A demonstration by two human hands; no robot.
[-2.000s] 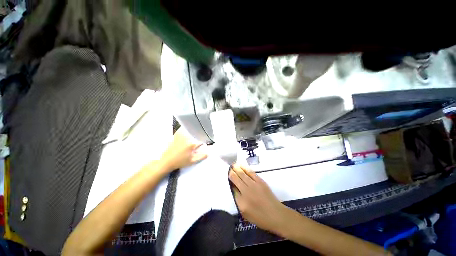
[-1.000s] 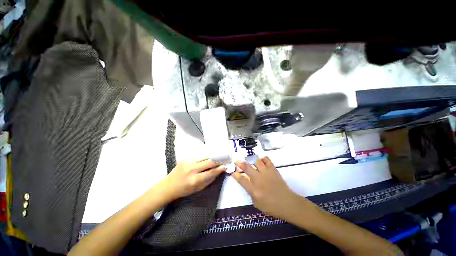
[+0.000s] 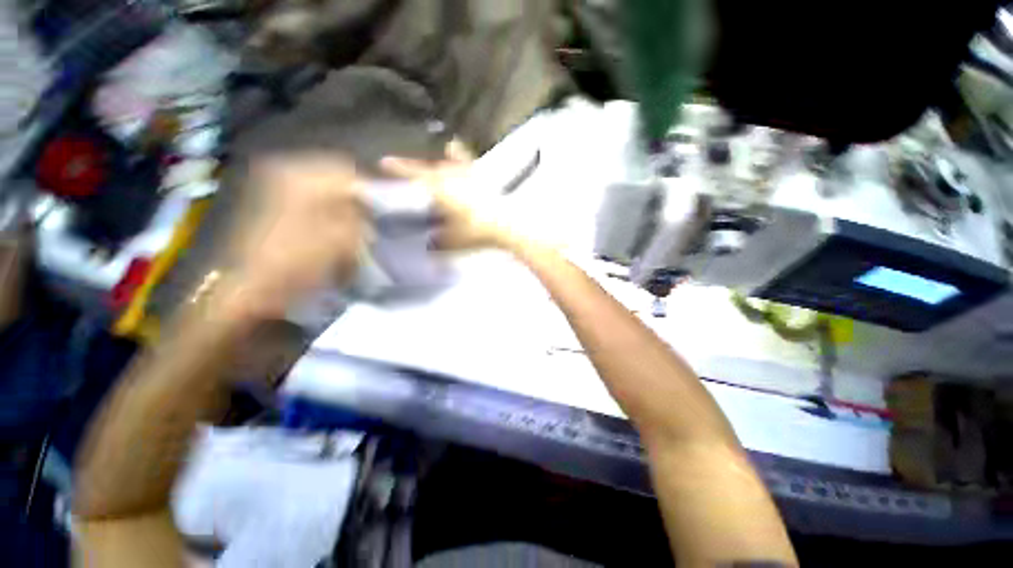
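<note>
My left hand (image 3: 300,233) is at the left of the table, strongly blurred, beside a crumpled white cloth piece (image 3: 400,244). My right hand (image 3: 450,200) is at the cloth's upper right side, its fingers on it. The blur hides how the left fingers meet the cloth. The dark garment panel (image 3: 355,111) lies behind both hands. The presser foot and needle (image 3: 660,291) of the white sewing machine (image 3: 639,227) are well right of both hands, with no hand near.
A dark control panel with a lit screen (image 3: 905,284) is at right. A brown cardboard box (image 3: 928,427) stands at the right end, yellow loops (image 3: 791,318) behind the needle. A measuring tape (image 3: 555,427) runs along the front edge. White pieces (image 3: 267,494) hang low at left.
The view has turned left. Both hands have left the needle area and moved to the left with white cloth between them. The dark cloth no longer lies in front of the needle.
</note>
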